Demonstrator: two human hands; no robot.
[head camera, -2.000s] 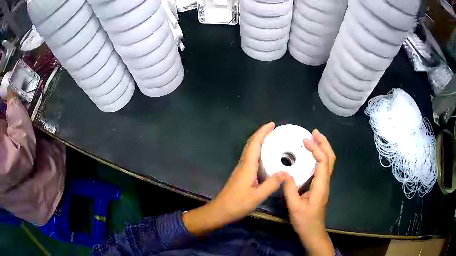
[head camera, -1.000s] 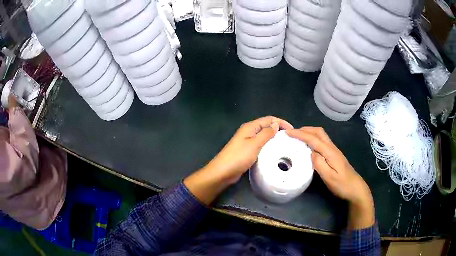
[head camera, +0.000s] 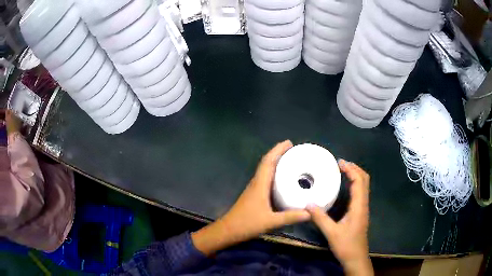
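Note:
A round white housing (head camera: 294, 199) with a small dark centre hole faces up near the table's front edge. My left hand (head camera: 253, 202) holds its left side, fingers at the rim and thumb along the front. My right hand (head camera: 348, 215) has its thumb on the front edge and its fingers curved around the right side, with a small gap at the upper right. No sealing ring can be made out on the housing. A tangled heap of thin white rings (head camera: 431, 145) lies to the right.
Tall stacks of white housings stand at the back left (head camera: 156, 81) and back right (head camera: 372, 81). White square parts (head camera: 224, 19) lie at the far side. Clear plastic bags (head camera: 458, 64) lie at far right. A person's pink sleeve (head camera: 32, 199) is at left, above a blue stool (head camera: 102, 237).
Both hands have moved from the housing's far rim to its sides, with the thumbs now at the front. The housing's top looks flatter towards the camera. The neighbour's sleeve has shifted slightly.

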